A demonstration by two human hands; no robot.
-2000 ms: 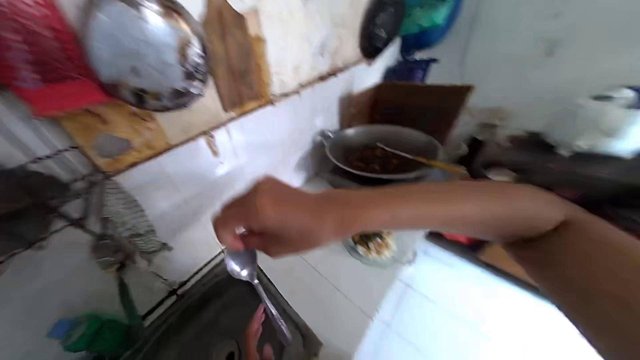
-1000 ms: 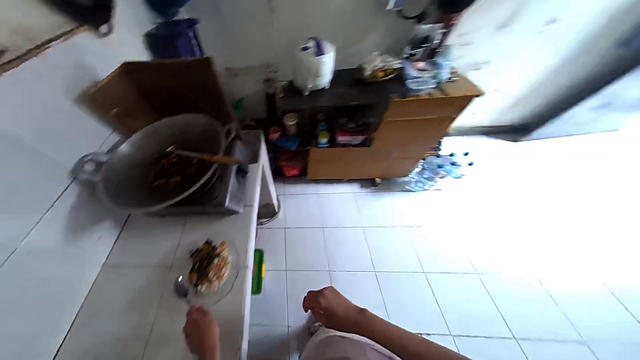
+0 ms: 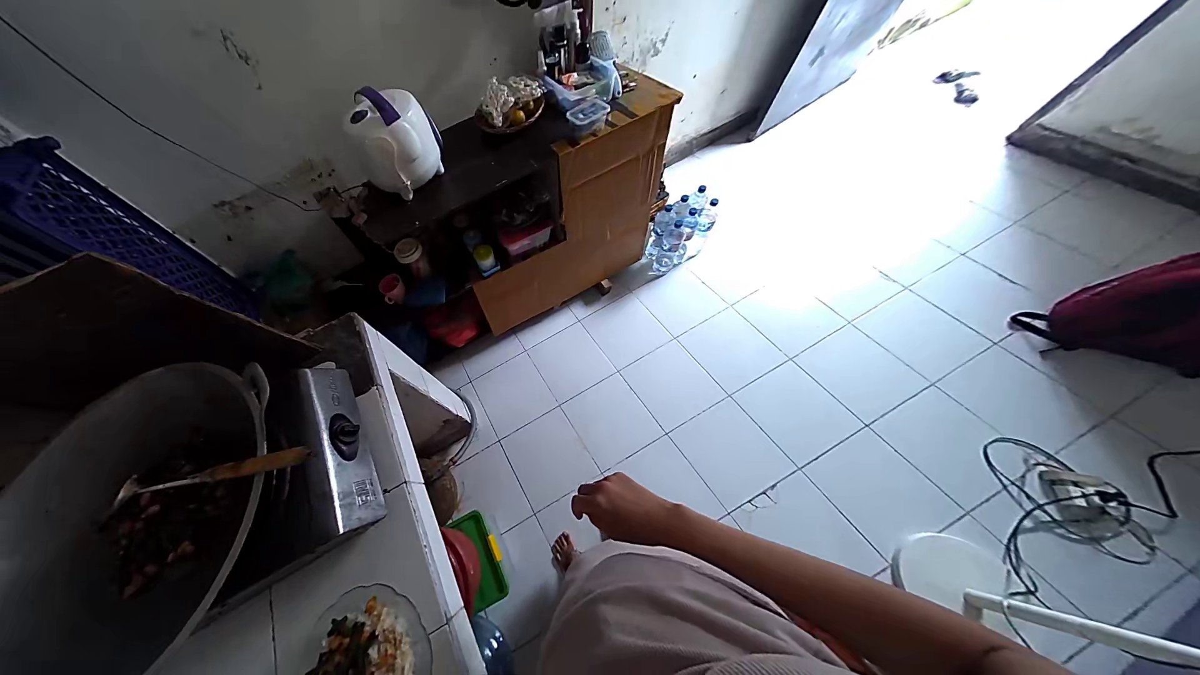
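My right hand (image 3: 617, 507) hangs above the floor tiles in front of my clothed lap, its fingers curled; nothing shows in it. My left hand is out of the frame. To the lower left, a glass plate (image 3: 424, 614) of rice and cooked food sits on the tiled counter (image 3: 239, 647), cut off by the bottom edge. Beyond it a large metal wok (image 3: 239, 370) rests on a gas stove (image 3: 349, 469). The wok holds dark cooked food (image 3: 155, 534) and a spatula with a wooden handle (image 3: 258, 464).
A low cabinet (image 3: 609, 202) by the wall bears a white appliance (image 3: 398, 145) and a basket (image 3: 511, 122). Bottles (image 3: 680, 230) stand beside it. On the floor at right are a red bag (image 3: 1134, 314), a coiled cable (image 3: 1078, 502) and a white chair (image 3: 1078, 628). A green tray (image 3: 487, 567) lies beside the counter.
The view has swung right, from the sink to the floor and cabinet. My left hand, near the plate one second ago, has left the frame. The spoon from two seconds ago no longer shows.
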